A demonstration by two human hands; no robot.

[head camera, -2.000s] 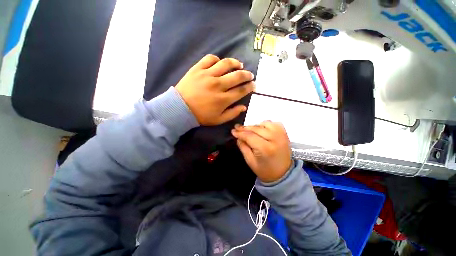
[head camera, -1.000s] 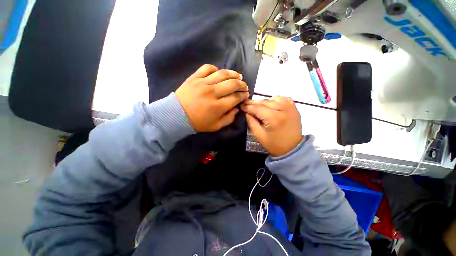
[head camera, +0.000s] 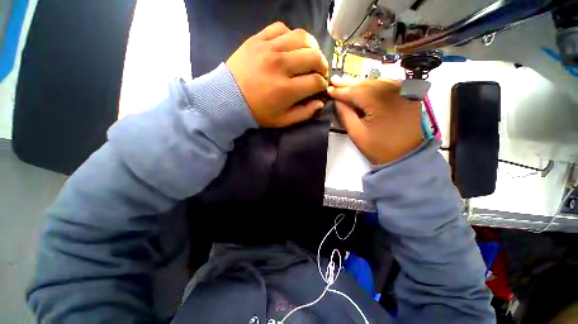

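Note:
A dark cut panel (head camera: 288, 164) runs from the back of the table over its front edge onto the lap. My left hand (head camera: 279, 79) lies on the panel, fingers bent, its fingertips at the panel's right edge. My right hand (head camera: 380, 117) pinches the panel's right edge between thumb and fingers, just in front of the presser foot area (head camera: 339, 56). The fingertips of both hands nearly meet. The yellow plate (head camera: 360, 66) is partly hidden behind my right hand. The white sewing machine head (head camera: 361, 19) stands above and right.
Stacked dark panels (head camera: 70, 82) lie flat at the left. A smartphone (head camera: 475, 139) with a white cable lies at the right. The snips (head camera: 432, 120) are mostly hidden behind my right hand. A measuring strip (head camera: 345, 201) runs along the front edge. A blue crate (head camera: 362, 277) is below.
Both hands have moved up the table towards the presser foot, with the panel's right edge between them. My right hand now covers much of the snips. The view has shifted slightly.

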